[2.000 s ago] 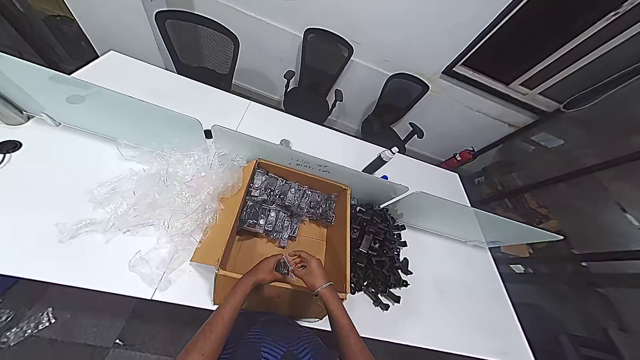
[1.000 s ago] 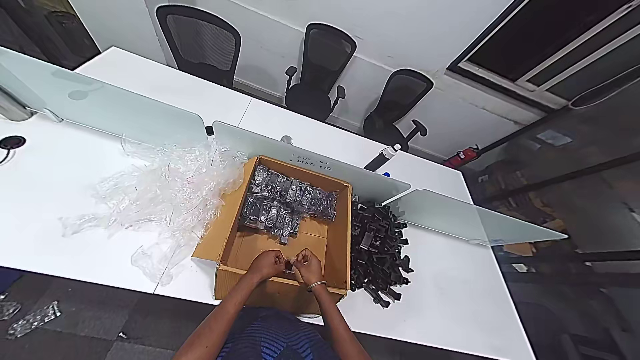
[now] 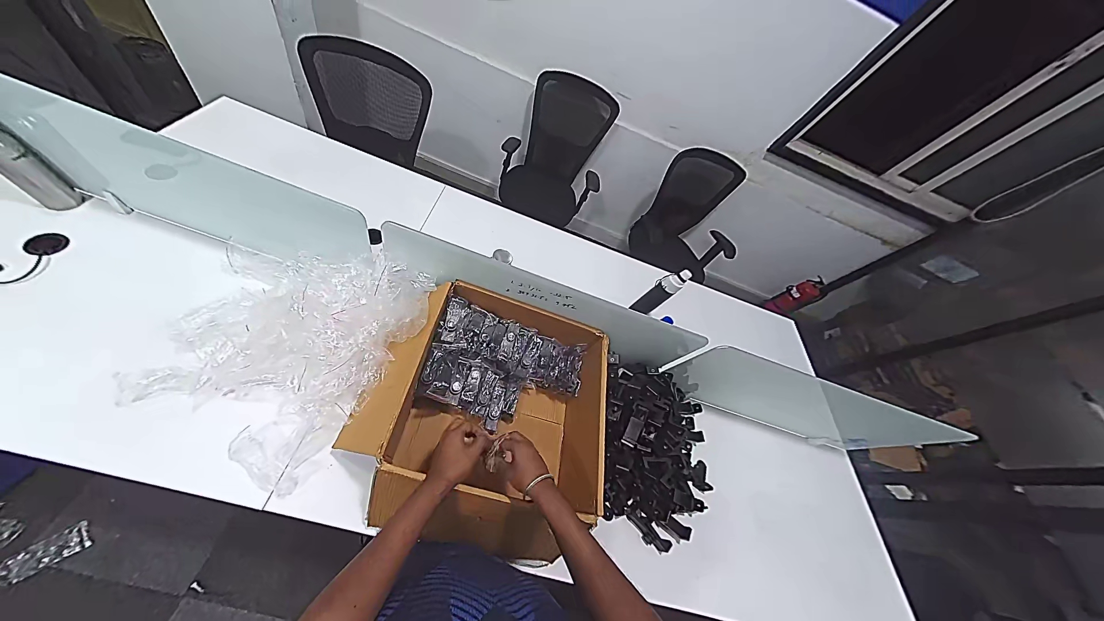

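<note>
My left hand [image 3: 458,452] and my right hand [image 3: 521,461] meet over the near part of an open cardboard box [image 3: 606,414]. Between their fingers is a small clear plastic wrapper [image 3: 494,454], pinched by both; whether something is inside it cannot be made out. Farther back in the box lie rows of small dark parts in clear plastic bags [image 3: 483,354]. Against the box's right side is a heap of loose black plastic parts [image 3: 651,448]. Crumpled clear plastic bags [image 3: 302,336] are piled to the left of the box.
Frosted glass dividers [image 3: 552,285] run across the white table [image 3: 776,492] behind the box. A dark bottle with a white top [image 3: 662,291] stands beyond them. At the far left is a metal cylinder [image 3: 39,172]. Mesh chairs [image 3: 569,129] line the wall, and plastic packaging [image 3: 47,552] lies on the floor.
Two seconds ago a small dark item showed between my hands; now clear plastic shows there. Both hands remain over the near part of the box.
</note>
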